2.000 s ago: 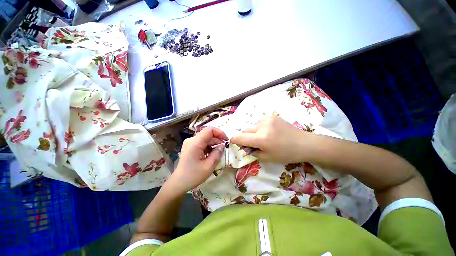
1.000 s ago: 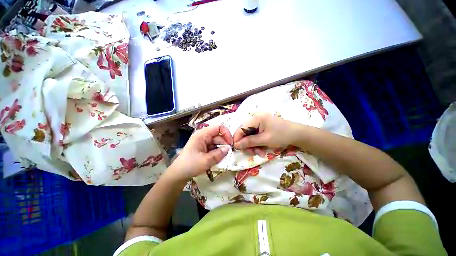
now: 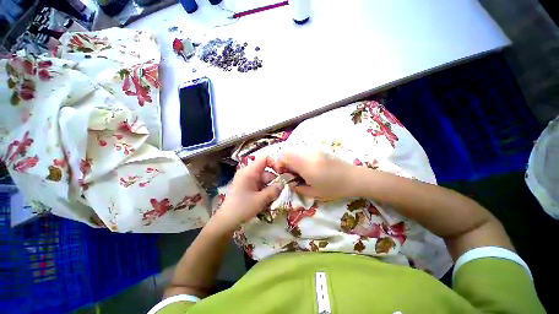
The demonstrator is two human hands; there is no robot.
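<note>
A cream-white garment with red-pink flowers and olive-brown leaves (image 3: 374, 227) lies bunched on my lap. My left hand (image 3: 248, 191) grips a gathered fold of it between thumb and fingers. My right hand (image 3: 319, 176) is closed on the same fold from the right, its fingertips close to those of the left. The fold's edge shows pale between the hands. No needle, thread or button can be made out at the fingertips.
A white table (image 3: 380, 43) carries a smartphone (image 3: 197, 115), small dark buttons (image 3: 236, 56), a red stick (image 3: 262, 8) and a white cylinder (image 3: 301, 11). A floral garment pile (image 3: 92, 135) hangs over its left edge. Blue crates (image 3: 79, 264) stand below.
My right hand's fingers have closed in on the fold, and the cloth between the hands is more gathered. The dark button seen at the fingertips earlier is now hidden. The view has shifted slightly.
</note>
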